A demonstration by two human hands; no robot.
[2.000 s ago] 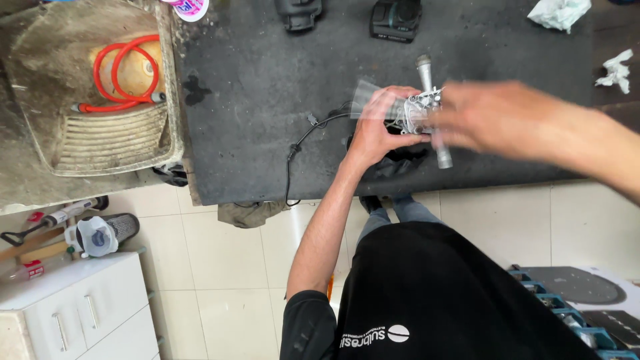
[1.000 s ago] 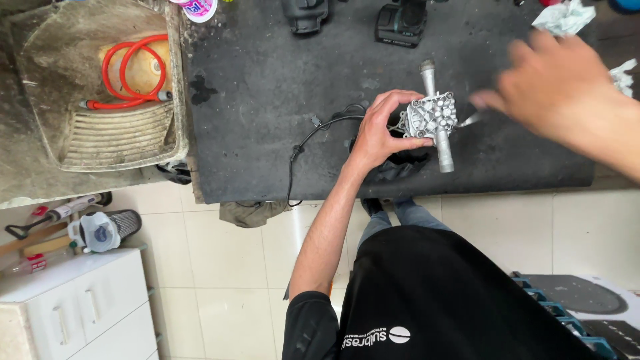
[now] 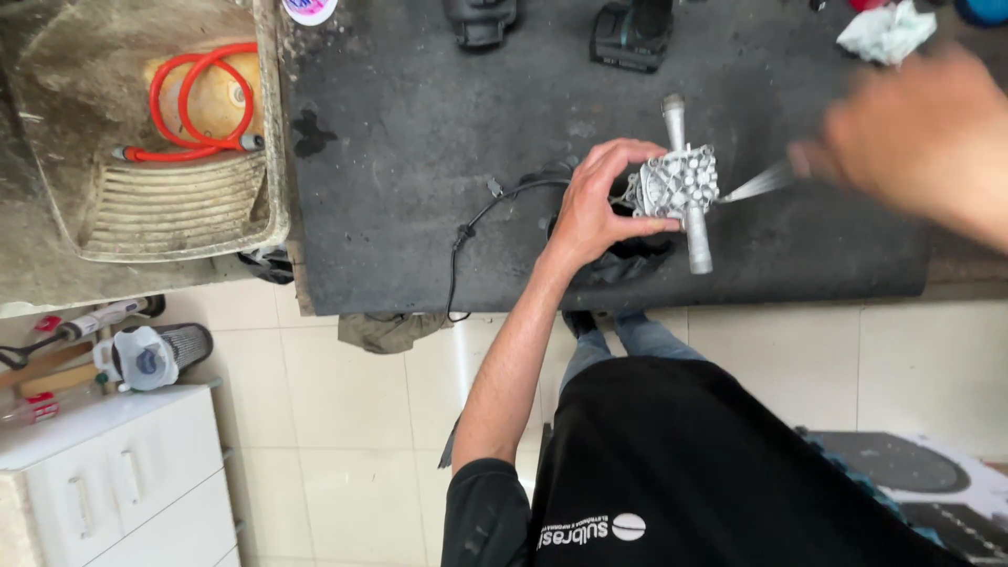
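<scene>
A ribbed cast-metal pump head with two tubular ports sits on the dark mat, over a black housing. My left hand grips its left side, fingers at the far edge and thumb at the near edge. To the right, my right hand is blurred by motion and holds a thin metal tool, whose tip reaches the pump head's right edge. The exact kind of tool is too blurred to tell. A black cable runs leftward from beside my left hand to the mat's near edge.
A stained utility sink with a coiled orange hose lies left of the mat. Along the far side are a black tool part, a cordless tool's battery base and crumpled white paper. White drawers stand lower left.
My right hand has moved off the pump head to the right, uncovering it, and the thin tool shows more clearly beside it. My left hand keeps its hold.
</scene>
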